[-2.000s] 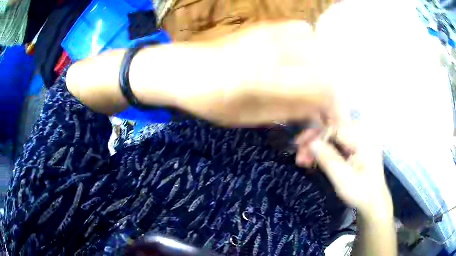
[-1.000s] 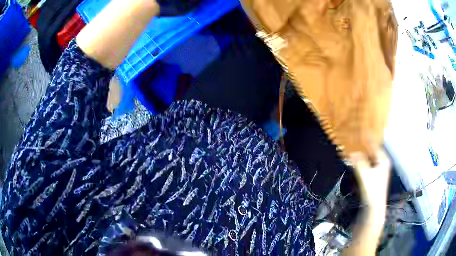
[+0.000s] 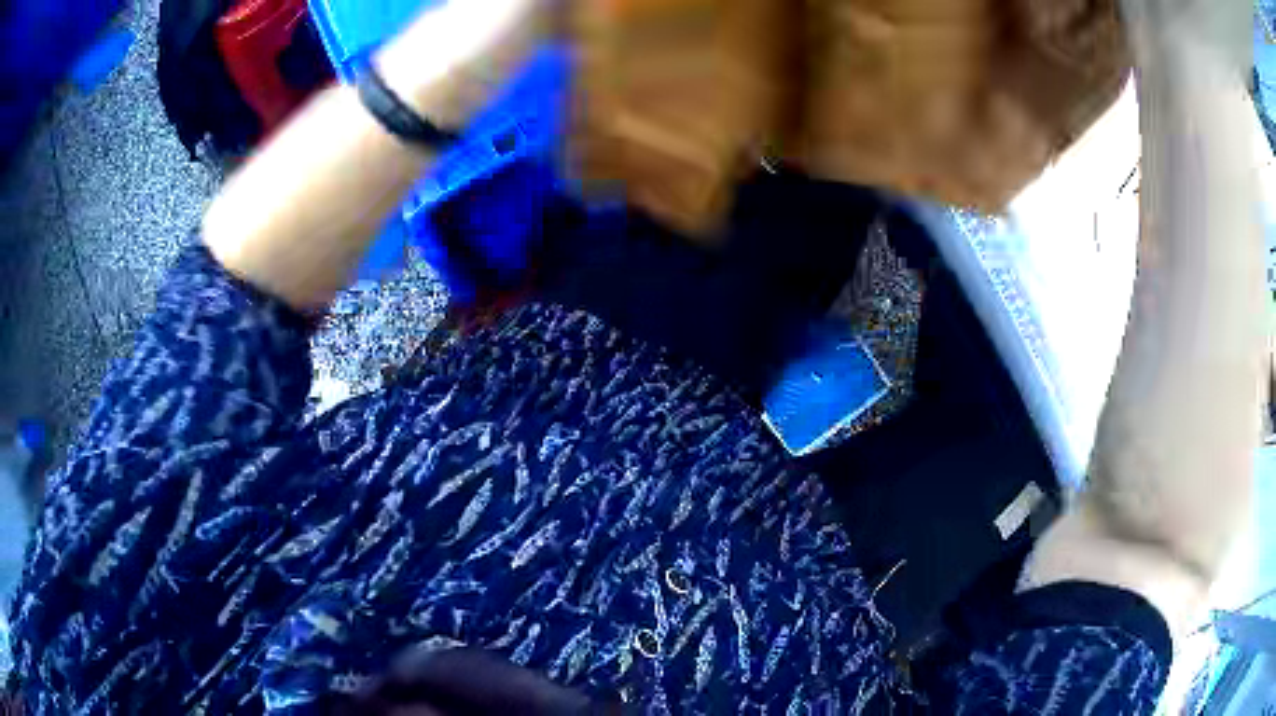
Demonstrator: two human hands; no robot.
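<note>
The tan jacket (image 3: 924,98) hangs blurred along the top edge of the view, its lower edge above the dark gap between my lap and the table. My left forearm, with a black band on it, reaches up from the left and leaves the view at the top. My right forearm runs up the right side and also leaves at the top. Both hands are beyond the top edge, so their hold on the jacket is hidden.
A blue basket (image 3: 483,175) stands at the upper left, with a red object (image 3: 259,56) and black cloth beside it. A white table edge (image 3: 1001,301) runs down the right. A blue flat object (image 3: 826,395) lies low beyond my lap.
The tan jacket has moved up and spread left. My right arm has swung from the lower right to pointing up, and its hand has left the view. The blue flat object is now uncovered.
</note>
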